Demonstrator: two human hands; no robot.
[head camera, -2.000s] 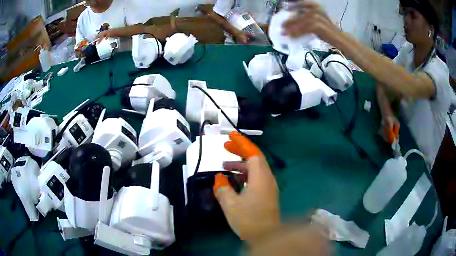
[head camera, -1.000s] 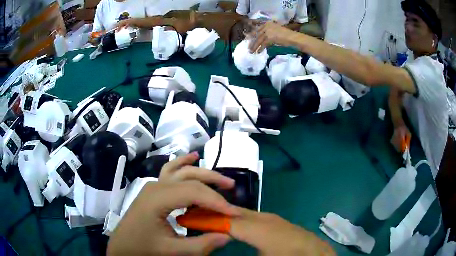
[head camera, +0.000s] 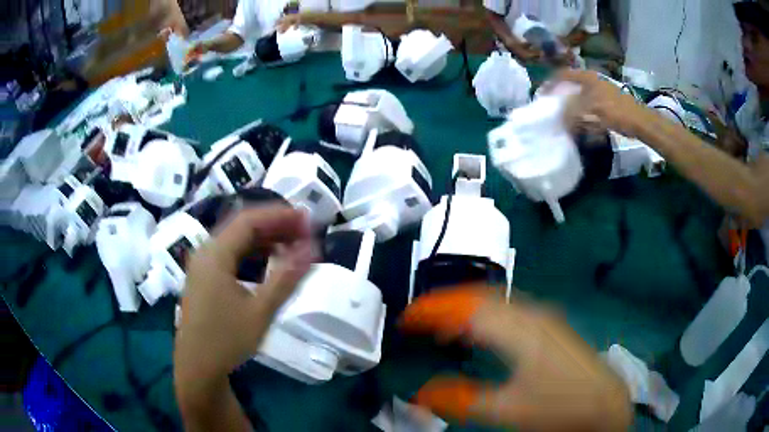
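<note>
A white security camera (head camera: 465, 221) with a black ball end stands upright in front of me, its square bracket at the far end and a black cable along it. My right hand (head camera: 523, 363), blurred, is at its near end, with orange finger cots on thumb and finger spread apart. Whether it touches the ball is unclear. A crumpled white wipe (head camera: 409, 418) shows below the orange thumb. My left hand (head camera: 232, 295), blurred, is raised over the cameras on the left, fingers curled and apart, with nothing visible in it. Another white camera (head camera: 333, 321) lies beside it.
Many similar cameras (head camera: 386, 190) crowd the left of the green table (head camera: 590, 291). Another person's arm (head camera: 666, 139) reaches in from the right to a camera (head camera: 535, 152). A crumpled white strip (head camera: 642, 384) and a squeeze bottle (head camera: 715, 321) lie at right. Other people stand behind.
My hands, close together one second ago, are now apart, left hand left and right hand right. The view has shifted, so the table's things appear further right. The other person's hand is at a nearer camera.
</note>
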